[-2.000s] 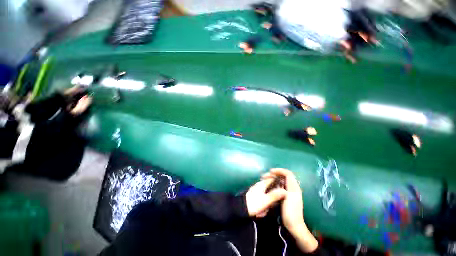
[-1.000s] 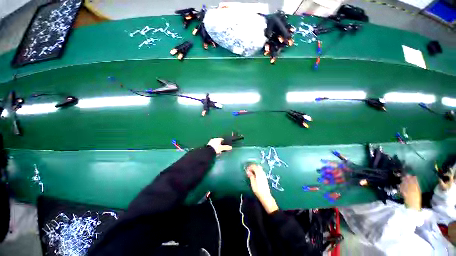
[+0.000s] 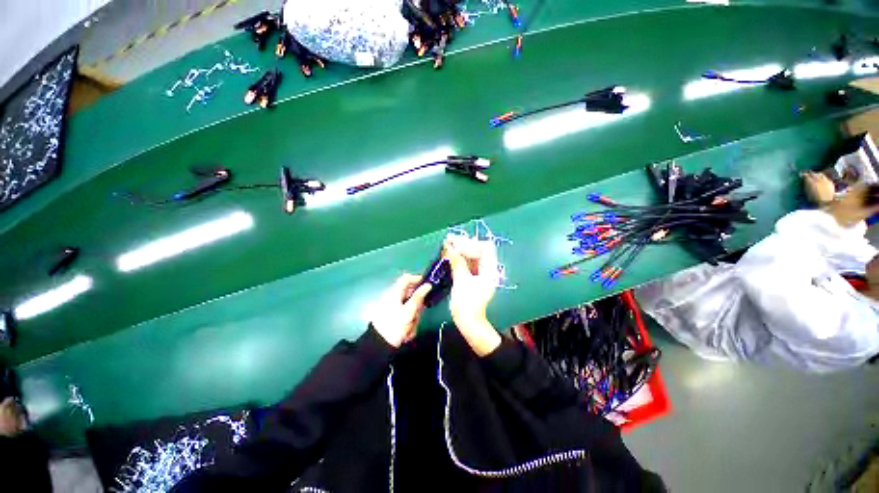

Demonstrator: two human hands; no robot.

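Observation:
My left hand [image 3: 397,310] and my right hand [image 3: 472,279] are together over the near bench edge. My left hand is closed around a small black cable lead bundle [image 3: 437,281]. My right hand's fingers touch its upper end, where a thin silvery-white part [image 3: 440,265] shows. What my right fingertips pinch is too small to make out fully. Loose silvery-white parts [image 3: 500,273] lie on the bench behind and beside my right hand.
Leads with black end pieces [image 3: 466,168] lie along the belt [image 3: 386,120]. A pile of leads [image 3: 665,217] lies on the bench at right, above a red crate [image 3: 659,390]. A black tray [image 3: 106,441] is at lower left. A neighbouring worker's white sleeve [image 3: 771,289] is at right.
My left hand has come back from the belt with a black lead, and my right hand has joined it. The view has turned, showing more of the red crate.

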